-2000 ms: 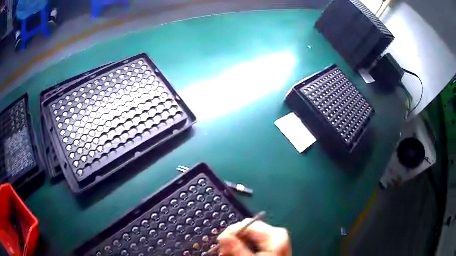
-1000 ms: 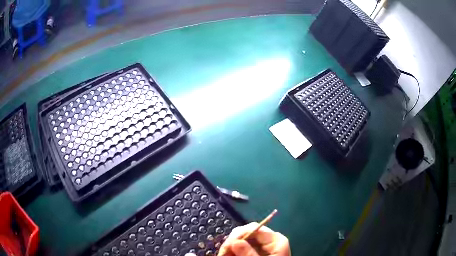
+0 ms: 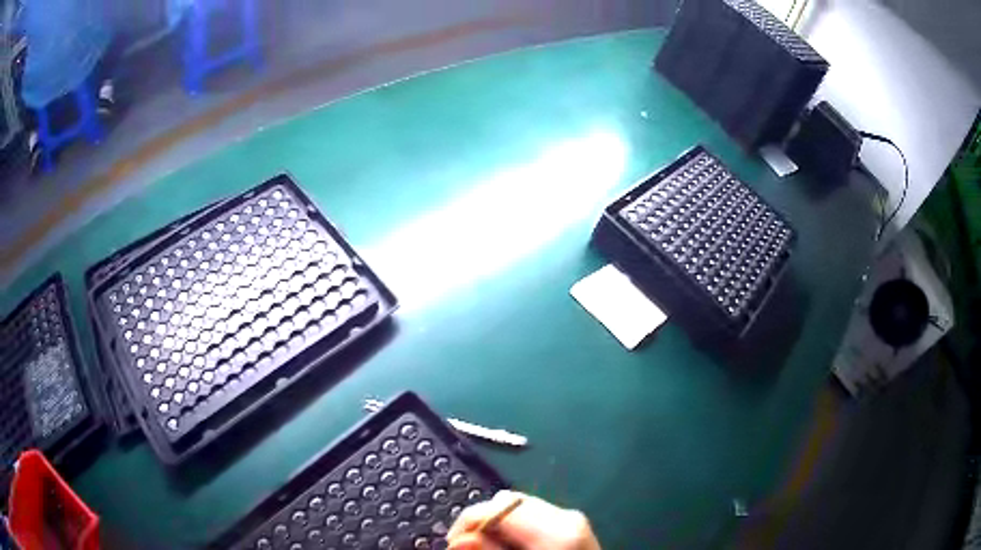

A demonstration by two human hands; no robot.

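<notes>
A thin light-brown stick point(image 3: 499, 516) is held like a pen in my right hand point(image 3: 527, 526), over the right part of the near black tray point(image 3: 282, 481). My hand is partly cut off by the bottom edge and the stick's lower tip is hidden. The near tray holds rows of small round components point(image 3: 389, 446) with shiny rings, one per pocket. Its lower part is out of the picture. A slim silver-white tool point(image 3: 489, 433) lies on the green mat just beyond this tray. My left hand is not in view.
A component-filled tray point(image 3: 282, 371) lies askew on another at left. A partly filled tray point(image 3: 48, 381) and red bin point(image 3: 48, 505) are far left. At right are a tray stack point(image 3: 613, 245), white slip point(image 3: 619, 306), taller stack point(image 3: 721, 70) and white fan unit point(image 3: 877, 338). A person sits top left.
The view has shifted, so the left-hand trays and near tray appear lower. My right hand with the stick sits lower and slightly further left in the picture.
</notes>
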